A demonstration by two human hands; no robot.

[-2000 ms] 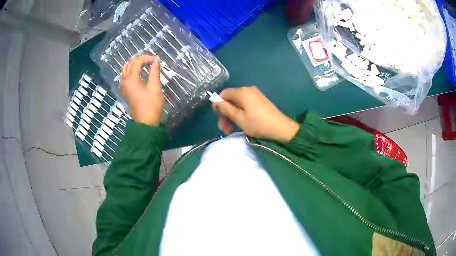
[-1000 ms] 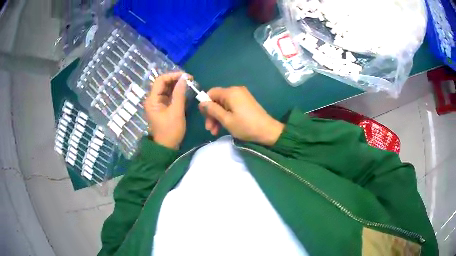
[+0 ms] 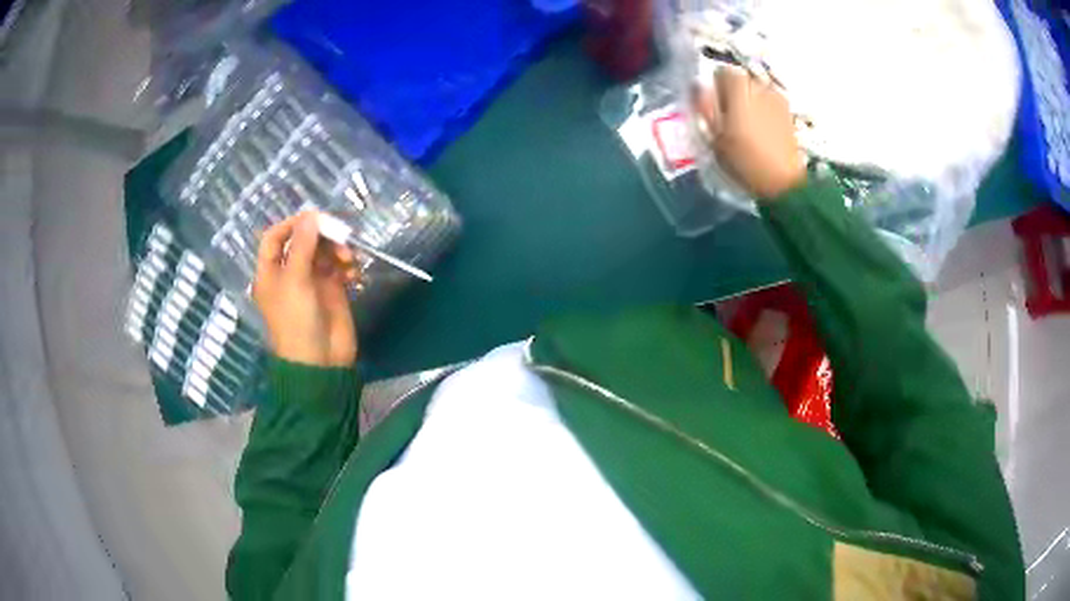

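Observation:
My left hand (image 3: 303,282) is over the near edge of the clear blister tray (image 3: 411,211). It grips a thin metal rod (image 3: 397,263) by the white plastic piece (image 3: 333,228) at its end; the rod points right and slightly down. The tray holds rows of rods. My right hand (image 3: 751,129) reaches into the large clear plastic bag (image 3: 939,223) of white pieces (image 3: 892,82). Its fingertips are blurred among the bag's contents, and I cannot tell whether it holds anything.
A second clear tray of rods with white pieces (image 3: 176,305) lies at the left. A blue tray (image 3: 411,71) is beyond. A dark red cylinder (image 3: 618,35) and a flat clear case with a red-bordered label (image 3: 674,143) are beside the bag. A red stool (image 3: 798,364) is below the bench.
My right hand has let go of the piece between my hands and moved right into the bag. My left hand has moved left and down, carrying the rod with its white piece.

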